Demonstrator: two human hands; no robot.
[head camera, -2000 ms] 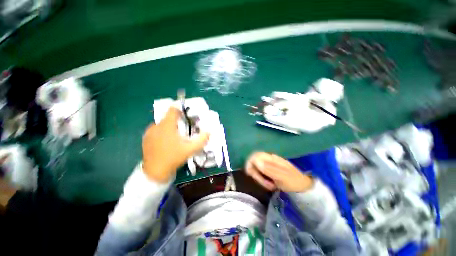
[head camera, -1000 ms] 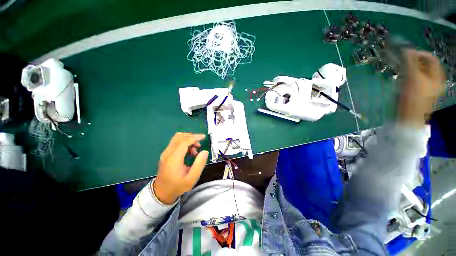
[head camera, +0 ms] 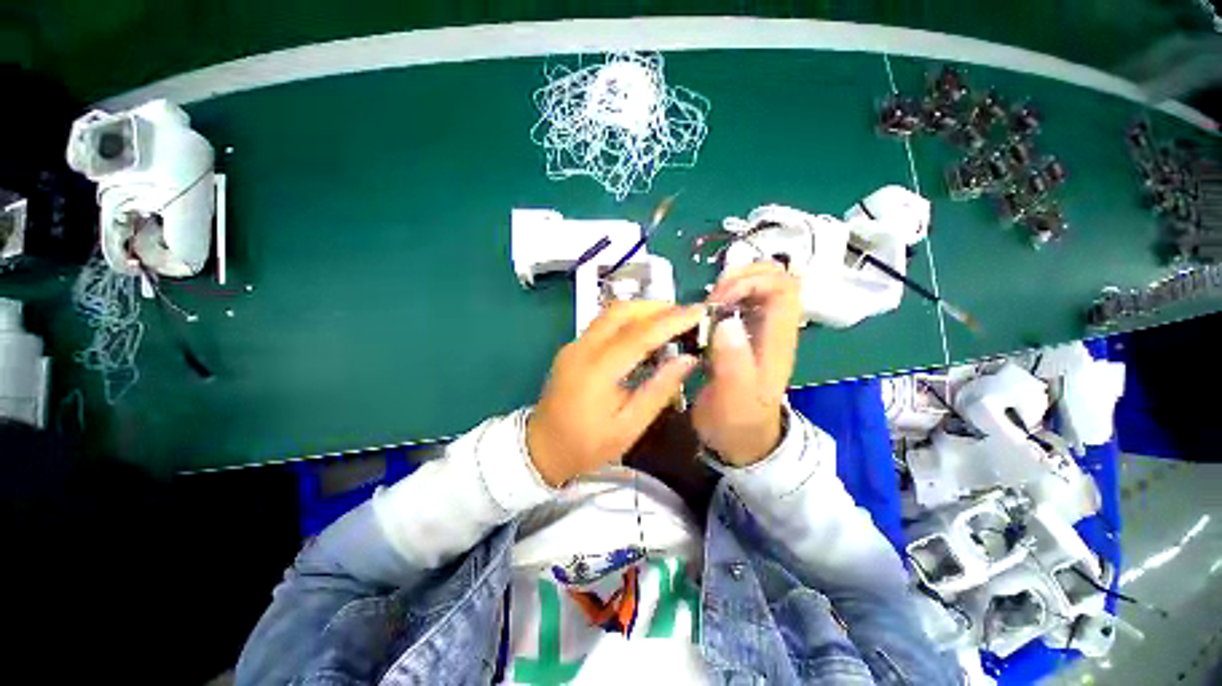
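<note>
Both hands meet over the front edge of the green bench. My left hand point(head camera: 610, 382) and my right hand point(head camera: 751, 362) hold a small dark metal part, likely a motor unit point(head camera: 705, 330), between their fingertips, mostly hidden by the fingers. A white camera housing point(head camera: 625, 279) lies just behind my left hand, its lower part covered by the hands. Its smaller white head point(head camera: 539, 244) points left, and dark leads cross its top. A second white housing point(head camera: 838, 275) lies right of my right hand, with a black cable sticking out to the right.
A tangled white cord nest point(head camera: 621, 114) lies at the back. Piles of motor units point(head camera: 998, 154) are at the back right. Another white camera point(head camera: 168, 201) stands left beside cords. A blue crate point(head camera: 874, 449) of white housings is right of my lap. A white-edged strip point(head camera: 456, 47) runs behind.
My right hand has come back from the motor pile at the right to meet my left hand. My left hand has moved right and up, over the near end of the housing.
</note>
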